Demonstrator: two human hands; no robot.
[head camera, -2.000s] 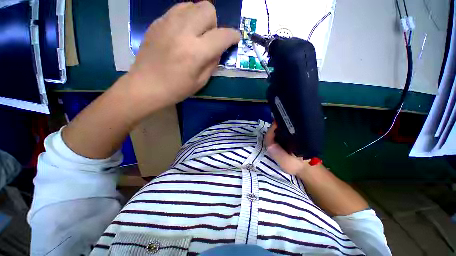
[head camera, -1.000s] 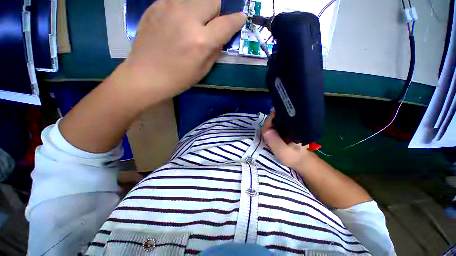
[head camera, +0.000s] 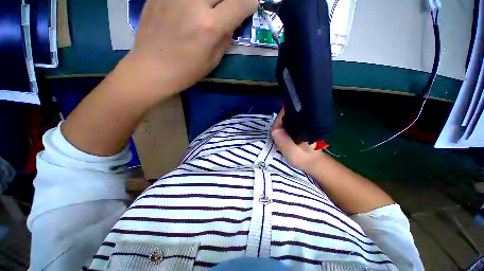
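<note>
My right hand is closed around the lower end of the black soldering gun, which has a red bit at its rear. The gun's thin metal tip points up and left at the green circuit board at the top of the view. My left hand is at the board's left, over the display unit, with fingers curled and fingertips together beside the gun's tip. What the fingertips hold is too small to tell. The white part of the display unit shows right of the gun. The unit's upper part is cut off.
Dark panels with pale frames lie at the left. White stacked sheets stand at the right edge. A black power cord with a white connector hangs at the right. Thin solder wire curves to the gun's rear. The beige mat lies on the green-edged bench.
The bench, display unit and board have shifted upward in the view. The gun and my right hand show higher and slightly further left. My left hand stays by the board with fingers curled.
</note>
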